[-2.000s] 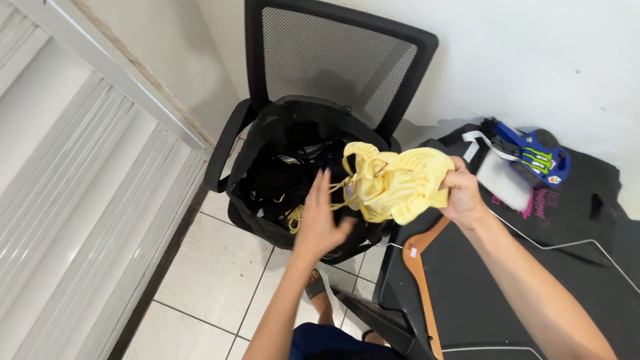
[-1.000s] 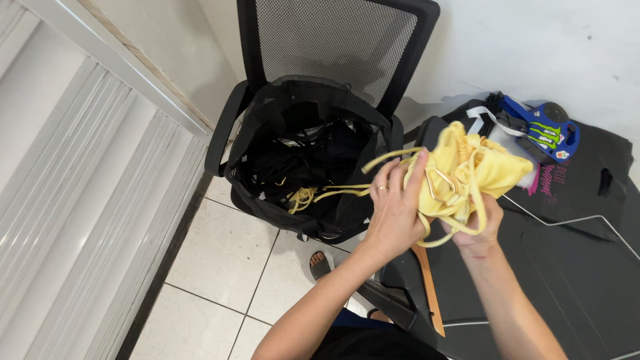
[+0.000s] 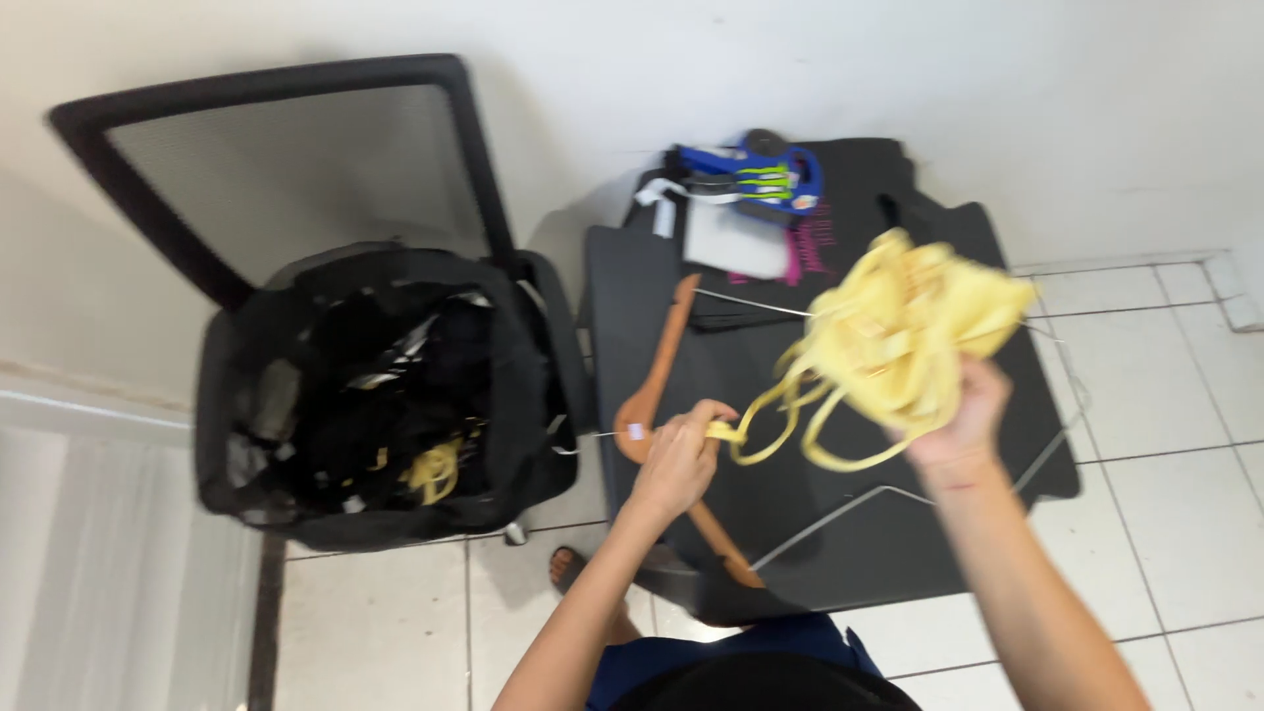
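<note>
A bunched yellow fabric garment with long straps [image 3: 889, 336] is held up over the black table by my right hand [image 3: 953, 415], whose fingers are partly hidden behind the cloth. My left hand [image 3: 681, 454] pinches the end of one yellow strap, just above a wooden clothes hanger [image 3: 657, 385]. The hanger lies on the black tabletop [image 3: 839, 553] and has a metal hook and a thin metal wire frame. Left of the table, a black bag [image 3: 222, 395] holds dark items and a yellow corded piece [image 3: 434, 472].
The bag rests on a chair with a mesh back [image 3: 306, 168]. At the table's back lie a blue toy vehicle [image 3: 755, 183], a white packet [image 3: 736, 240] and dark cloth with pink print. A white wall stands behind; a sandalled foot [image 3: 565, 568] is below.
The yellow garment has moved away from the bag, farther over the table. My left hand has come off the bunched cloth and holds a strap end. The view has shifted right.
</note>
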